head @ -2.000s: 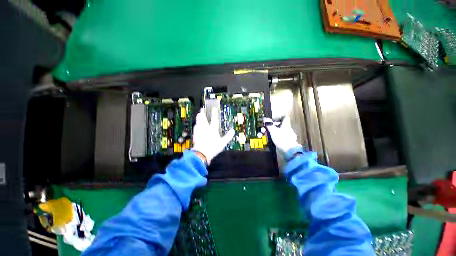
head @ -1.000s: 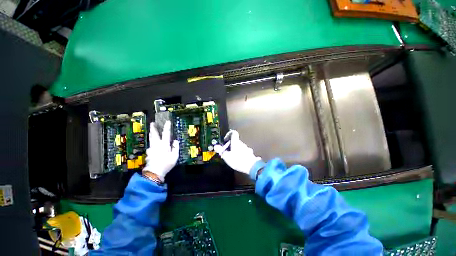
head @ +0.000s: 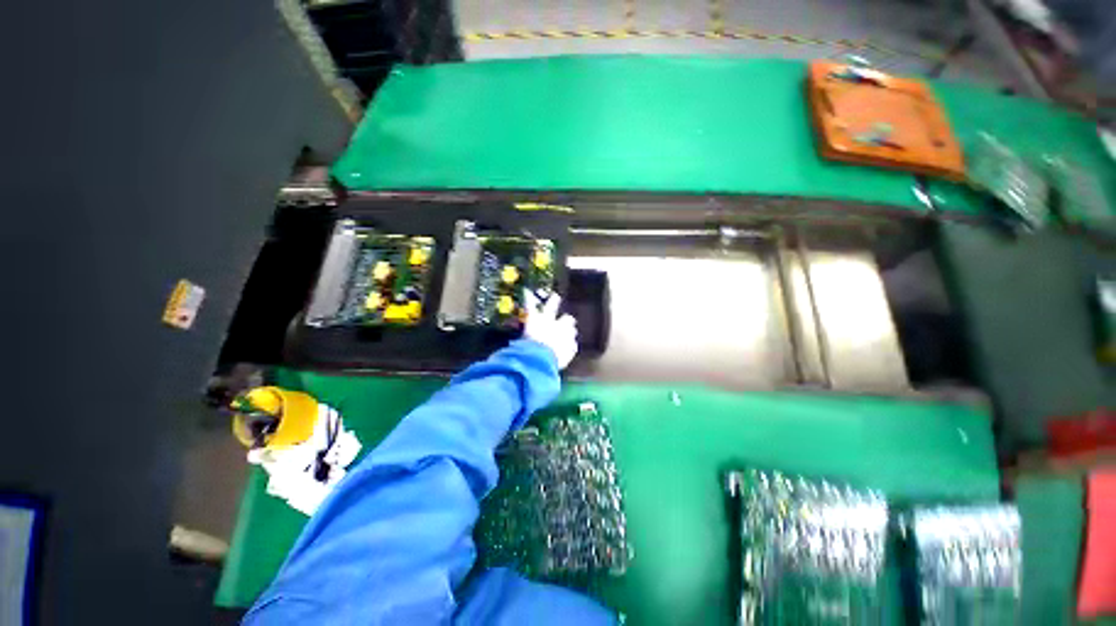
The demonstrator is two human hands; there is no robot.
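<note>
Two circuit boards, the left one (head: 392,279) and the right one (head: 514,275), sit component side up in a black carrier (head: 404,349). Each has a grey heatsink along its left edge. My left hand (head: 551,328), in a white glove, is at the lower right corner of the right board, with its fingertips over the board's edge. The hand is small and blurred, so I cannot tell whether it grips anything. My right hand is out of view; only a bit of blue sleeve shows at the bottom edge.
Several green boards (head: 814,538) lie on the near green mat (head: 673,489). A yellow pot (head: 279,418) and white cloth (head: 306,471) are at its left end. Bare metal conveyor plates (head: 698,312) are right of the carrier. An orange fixture (head: 887,122) lies on the far mat.
The view has shifted and takes in more surroundings. My left hand has moved from the right board's heatsink to its lower right corner. My right hand has left the picture.
</note>
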